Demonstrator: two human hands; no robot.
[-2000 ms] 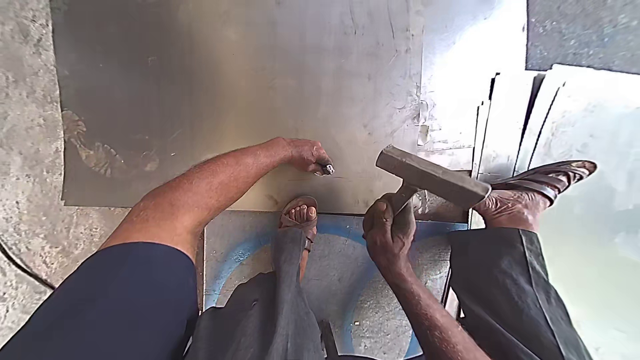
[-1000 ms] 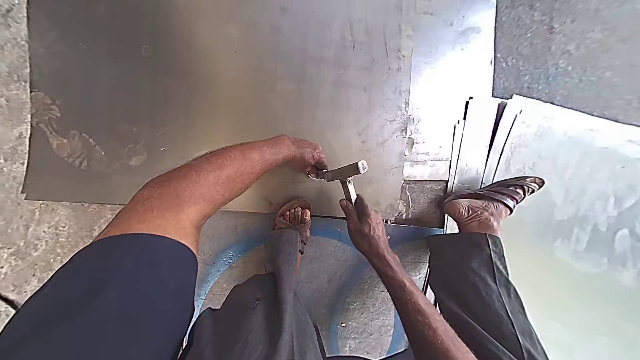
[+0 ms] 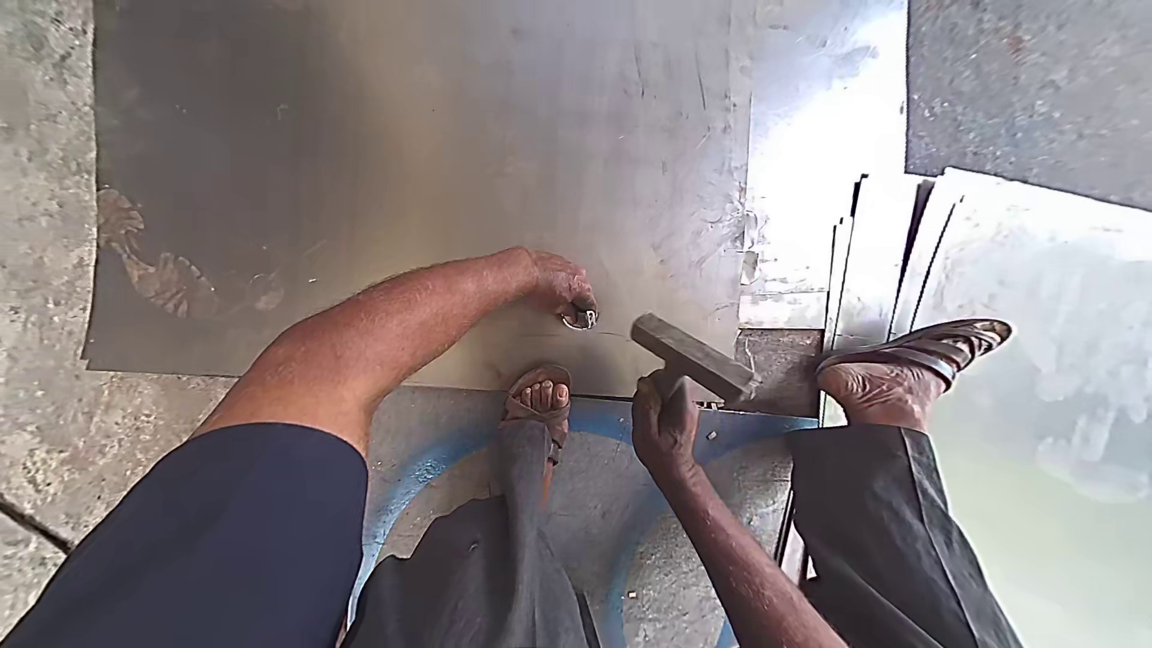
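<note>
My left hand is closed around a small metal tool, probably a chisel or punch, whose shiny end shows below the fingers over the large metal sheet. Most of that tool is hidden by the hand. To its right, my right hand grips the handle of a hammer with a long, blocky metal head. The hammer head is tilted and apart from the small tool, above the sheet's lower right part. A thin dark line runs on the sheet just beneath the left hand.
My sandalled left foot stands at the sheet's near edge, and the right foot is among more metal sheets at the right. Concrete floor borders the left side. A blue painted curve marks the surface near my legs.
One second ago the hammer head was beside the small tool at my left hand; now it is back to the right and lower. The left hand stays closed on the tool.
</note>
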